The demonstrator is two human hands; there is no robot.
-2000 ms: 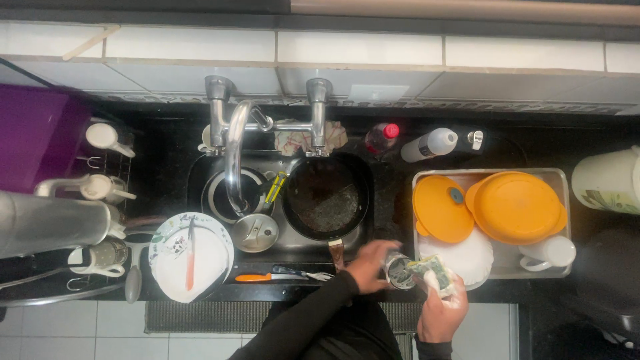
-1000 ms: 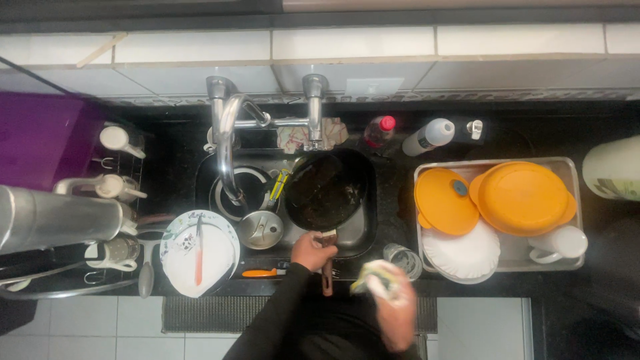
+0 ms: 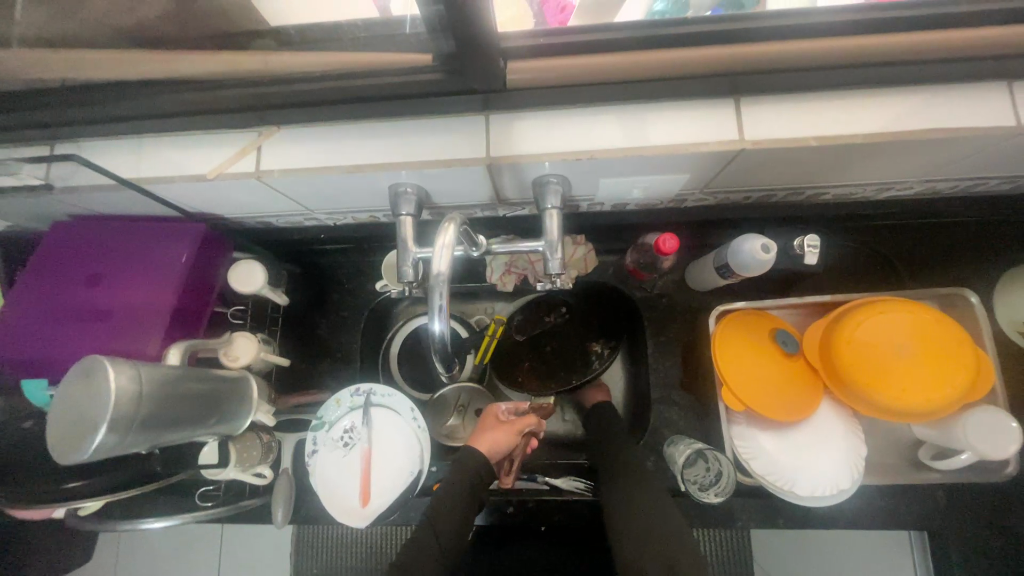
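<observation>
My left hand [image 3: 506,434] is closed around the brown handle [image 3: 516,458] of a dark frying pan [image 3: 558,342], which is tilted in the right part of the sink. At the pan's lower right edge is my right hand [image 3: 593,393], mostly hidden by the pan, so its fingers and anything in them cannot be seen. A metal pot or lid [image 3: 462,414] lies left of the handle, and a yellow-green utensil [image 3: 490,340] leans beside the pan. The chrome faucet [image 3: 440,296] arches over a dark, white-rimmed round dish [image 3: 400,352].
Stacked plates [image 3: 336,480] bearing a red-handled knife [image 3: 366,464] are left of the sink. A glass [image 3: 699,469] stands right of it, beside a metal tray [image 3: 888,472] of orange containers, white dishes and a mug. Bottles stand behind; a fork [image 3: 564,483] lies at the front edge.
The glass and the cloth or sponge were in my hands two seconds ago. The glass now stands on the counter, my left hand has the pan handle, and my right hand has moved into the sink.
</observation>
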